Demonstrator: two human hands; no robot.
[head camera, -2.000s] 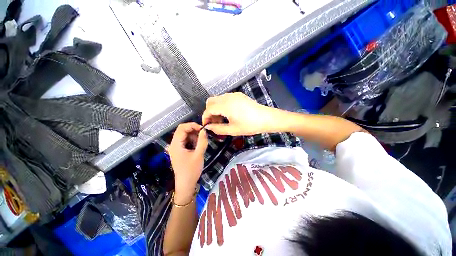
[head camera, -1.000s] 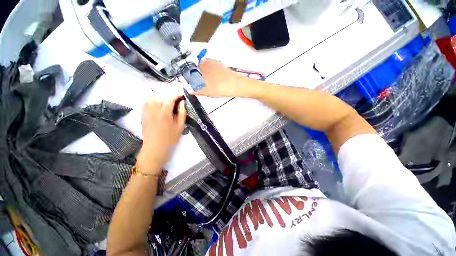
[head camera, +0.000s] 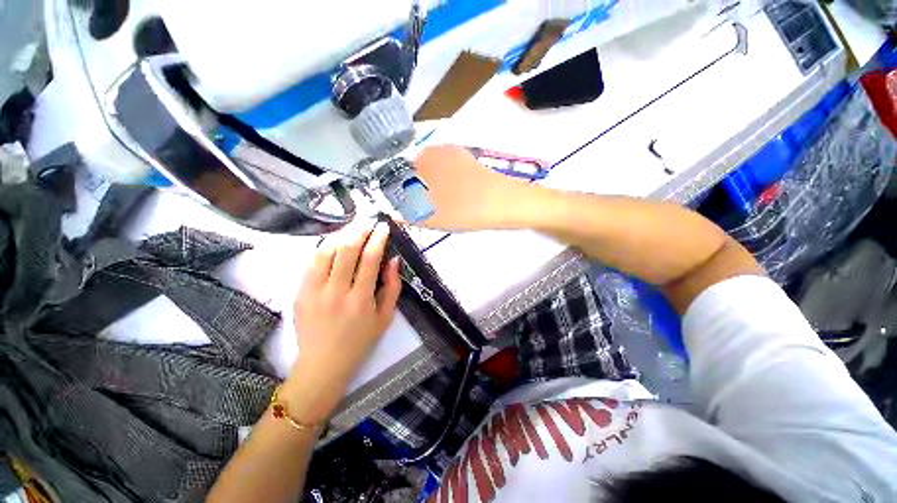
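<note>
A black zipper (head camera: 438, 295) with a silvery line and slider runs from the needle area over the table edge, its end hanging over the lap. A grey strip shows under it. My left hand (head camera: 346, 287) lies flat on the strip, fingertips just in front of the needle area, pressing it down. My right hand (head camera: 454, 187) is beside the translucent blue-grey guard (head camera: 411, 196); its fingertips are hidden behind the guard, so its hold cannot be told. The white sewing machine (head camera: 236, 59) stands above, with a ribbed round knob (head camera: 382, 123).
Dark grey cut strips (head camera: 138, 383) fan out at the left. Thread snips (head camera: 511, 163), brown card pieces (head camera: 458, 84) and a black flat object (head camera: 568, 83) lie right of the machine. Blue crates and clear plastic bags (head camera: 826, 187) are at the right, below the table.
Since one second ago, the view has shifted and my left hand has flattened on the strip. Two seconds ago both hands pinched a small dark piece near the lap; now they are at the needle area.
</note>
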